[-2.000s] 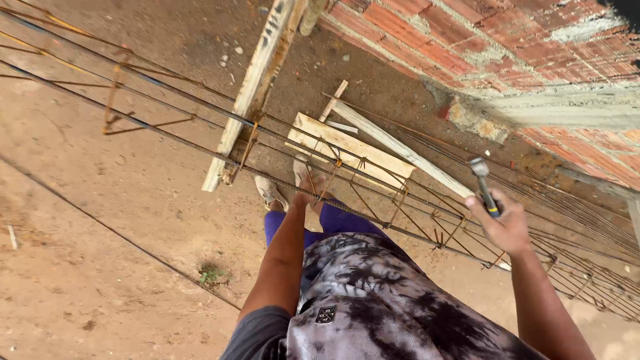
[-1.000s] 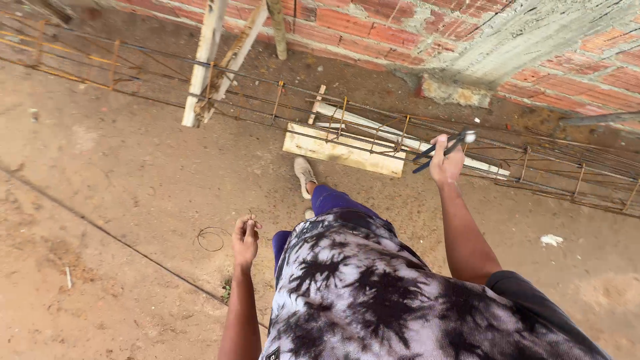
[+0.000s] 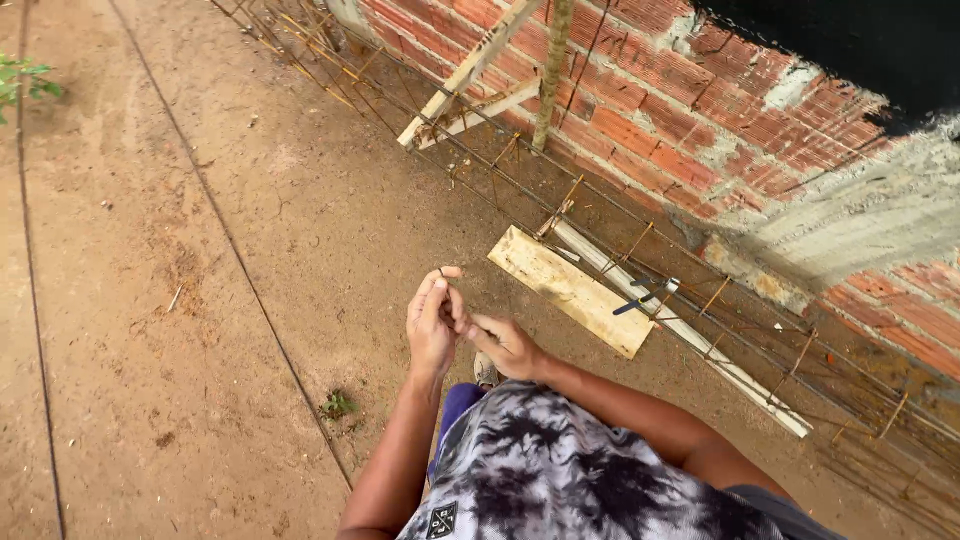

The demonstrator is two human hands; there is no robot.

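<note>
My left hand (image 3: 433, 322) is raised in front of my body, with a short dark piece of thin wire pinched at its fingertips. My right hand (image 3: 506, 345) meets it from the right, fingertips touching the left fingers; whether it grips the wire too is hidden. Pincers with dark handles (image 3: 646, 296) rest on the rebar cage (image 3: 555, 206), right of both hands. Under and beside the cage lie a flat wooden board (image 3: 574, 289) and a long narrow wooden strip (image 3: 682, 330).
A brick wall (image 3: 637, 127) with rough mortar runs along the right. Wooden props (image 3: 472, 71) stand at the cage near the top. Long steel bars (image 3: 225, 229) lie across the dirt at the left. A small plant (image 3: 337, 405) grows near my left forearm.
The pincers, in my right hand a second ago, now lie on the rebar cage. My hands have come together from apart. The view has turned.
</note>
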